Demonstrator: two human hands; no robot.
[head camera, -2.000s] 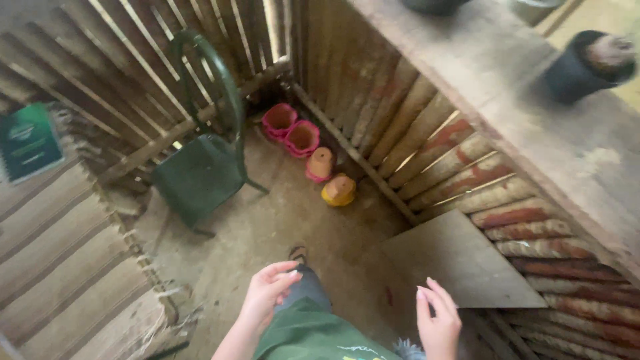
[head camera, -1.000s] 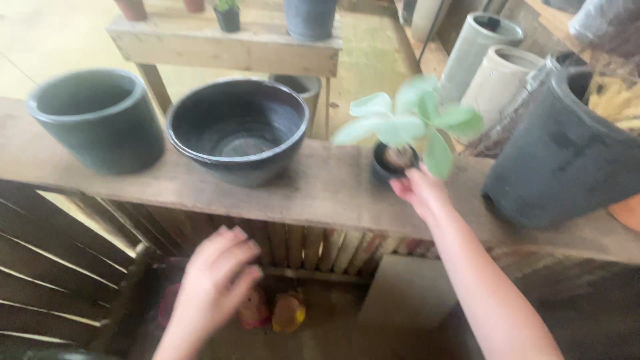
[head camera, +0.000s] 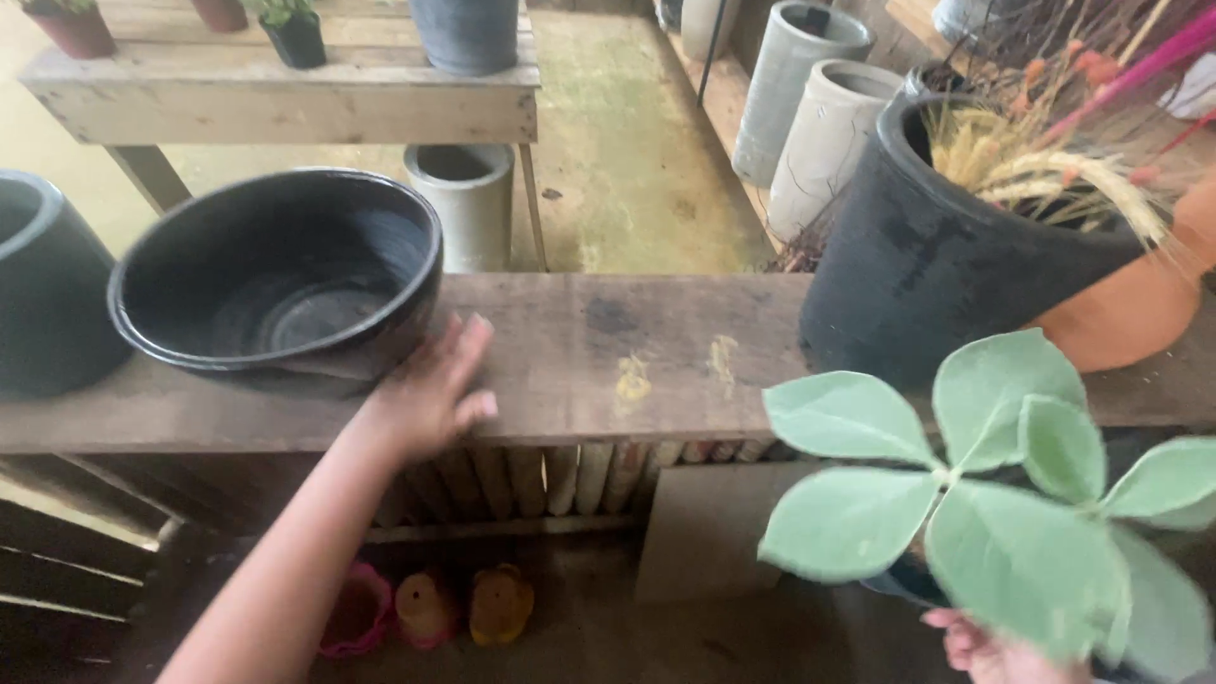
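Note:
My left hand (head camera: 432, 394) is over the wooden ledge (head camera: 617, 356), fingers spread, beside the right side of a wide black glazed bowl (head camera: 285, 275). Whether it touches the bowl cannot be told. At the lower right, my right hand (head camera: 993, 651) holds a small dark pot (head camera: 907, 579) with a broad-leaved green plant (head camera: 950, 475) in front of the ledge. The leaves hide much of the pot and of that hand.
A grey-green pot (head camera: 43, 294) stands left of the bowl. At the right are a large black pot (head camera: 921, 247) with dried grasses and a terracotta pot (head camera: 1121, 309). Beyond stand a plank table (head camera: 285, 104) and tall cylinders (head camera: 798, 85). Small colourful pots (head camera: 499, 603) sit below.
One second ago the potted plant was on the ledge with my right hand at it; now it is held off the ledge, at the lower right. My left hand has moved up beside the bowl.

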